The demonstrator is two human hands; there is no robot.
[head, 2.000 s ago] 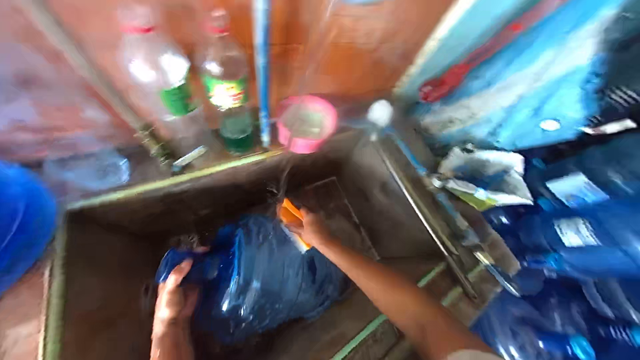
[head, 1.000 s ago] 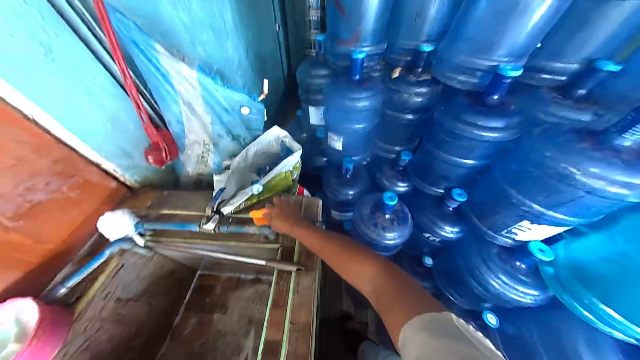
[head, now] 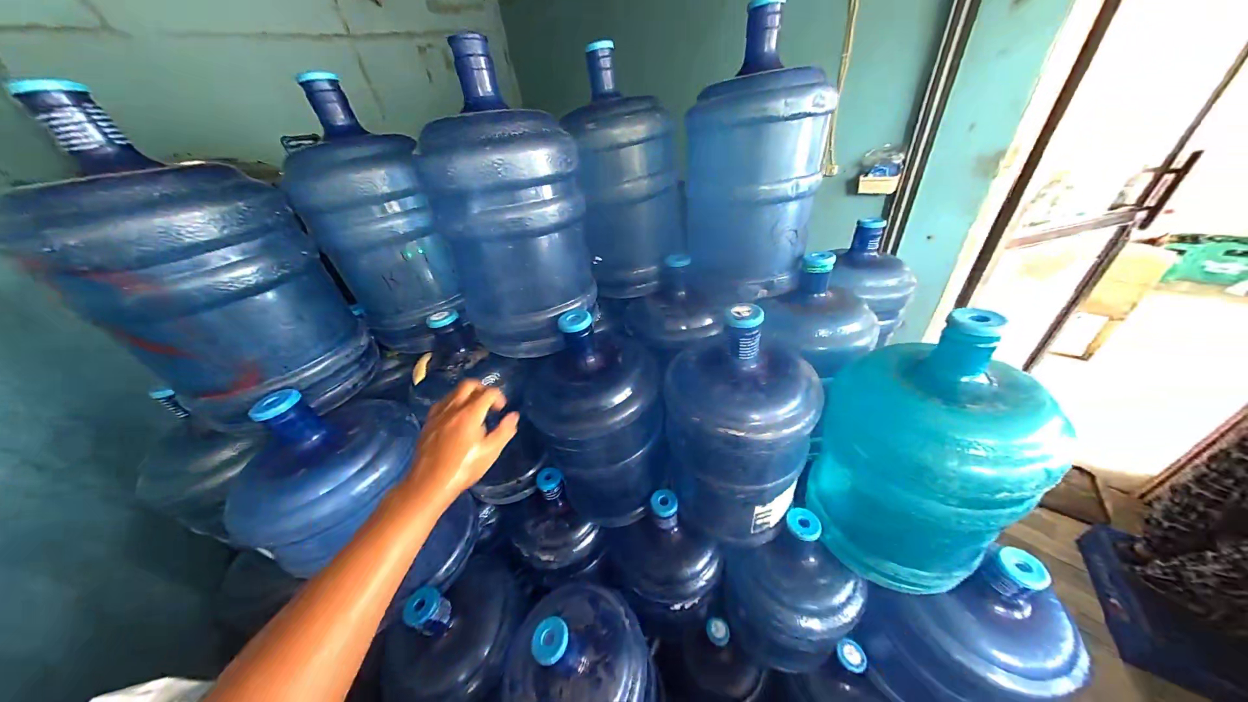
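Observation:
My left hand (head: pixel 463 439) reaches in from the lower left with its fingers apart and slightly bent, holding nothing. It is in front of a dark blue water jug (head: pixel 502 419) and nearest to that one; whether it touches the jug cannot be told. To its left is a squat blue jug (head: pixel 327 478) with a light blue cap. To its right stand a capped blue jug (head: pixel 595 419) and another (head: pixel 746 429) with a white label. A turquoise jug (head: pixel 941 458) stands farther right. My right hand is out of view.
Tall blue jugs (head: pixel 502 214) stand in a raised back row by the green wall (head: pixel 624 29). More capped jugs (head: pixel 575 653) crowd the bottom. At right are a doorway, a dark blue tray (head: pixel 1150 624) on the floor and a small wall-mounted item (head: pixel 880 171).
The view has swung right, from the basin to the stacked jugs. My right hand, holding an orange object earlier, has left view. My left hand, on a blue jug in the basin two seconds ago, now holds nothing.

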